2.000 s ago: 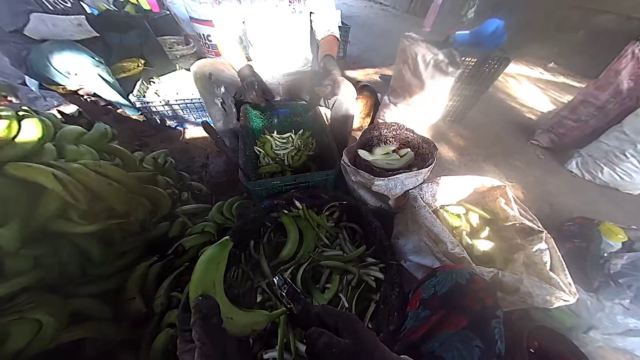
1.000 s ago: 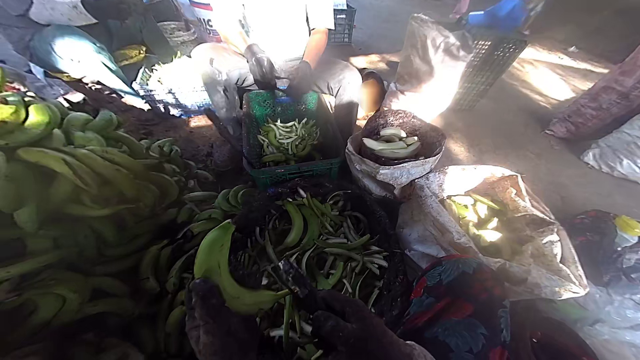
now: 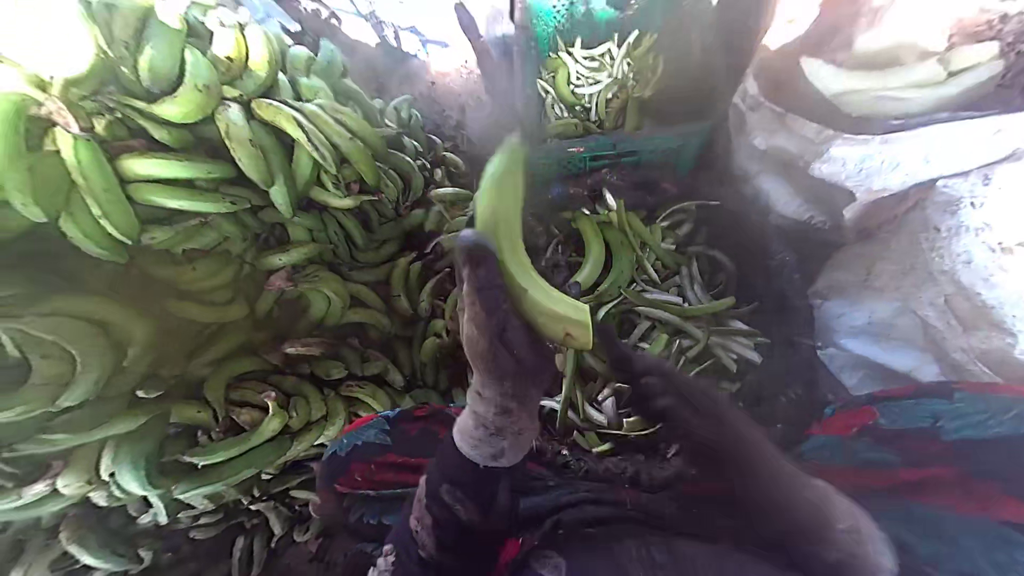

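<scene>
My left hand (image 3: 500,336) holds a green plantain (image 3: 524,256) upright, its thumb along the fruit's left side and the cut end pointing down to the right. Close to that cut end is my right hand (image 3: 660,384), dark and blurred; whether it grips a tool cannot be made out. Beneath both hands lies a heap of peel strips (image 3: 704,320) in a dark container, with whole green plantains (image 3: 592,252) among them.
A large pile of green plantains (image 3: 280,176) fills the left side. Beyond the peels stands a green plastic crate (image 3: 624,152) holding more strips. At right, peeled plantains (image 3: 904,84) lie in a sack beside another whitish sack (image 3: 944,232).
The view has moved down and closer. My left hand still holds the plantain, which now stands more upright. The co-worker's hands, seen over the crate before, are out of clear sight.
</scene>
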